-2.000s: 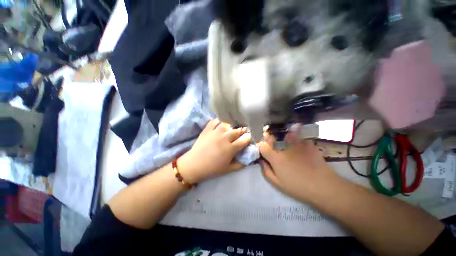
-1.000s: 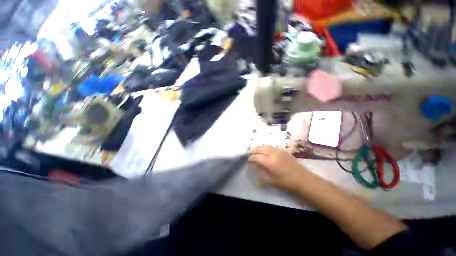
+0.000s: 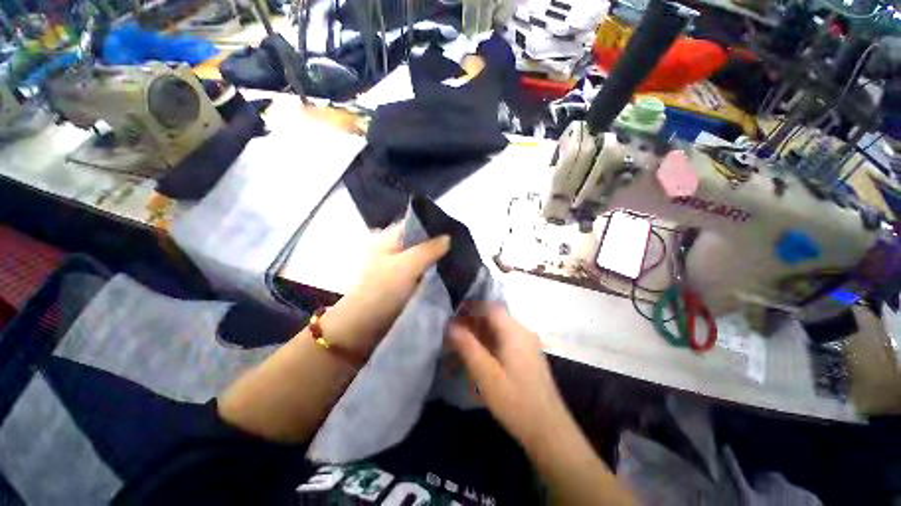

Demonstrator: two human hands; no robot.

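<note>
A cut garment panel, dark on one face and pale grey (image 3: pixel 390 380) on the other, hangs in front of my chest, over the table's front edge. My left hand (image 3: pixel 395 272) grips its upper part, thumb on top, with a folded dark part standing above the fingers. My right hand (image 3: pixel 499 361) is at the panel's right edge, slightly blurred; the fingers are bent by the cloth, and whether they hold it is unclear. The sewing machine (image 3: pixel 632 183) stands to the right, with its needle area away from both hands.
A phone (image 3: pixel 624 243), a cord and scissors (image 3: pixel 684 318) lie by the machine. A long grey stack (image 3: pixel 267 198) and dark pieces (image 3: pixel 435 128) lie on the table (image 3: pixel 593 326). Another machine (image 3: pixel 148 114) stands at left. More grey and dark cloth (image 3: pixel 148 336) lies at lower left.
The view has swung back from the needle. My left hand, out of view a second ago, is back holding the panel. My right hand has left the table by the needle and come to the panel.
</note>
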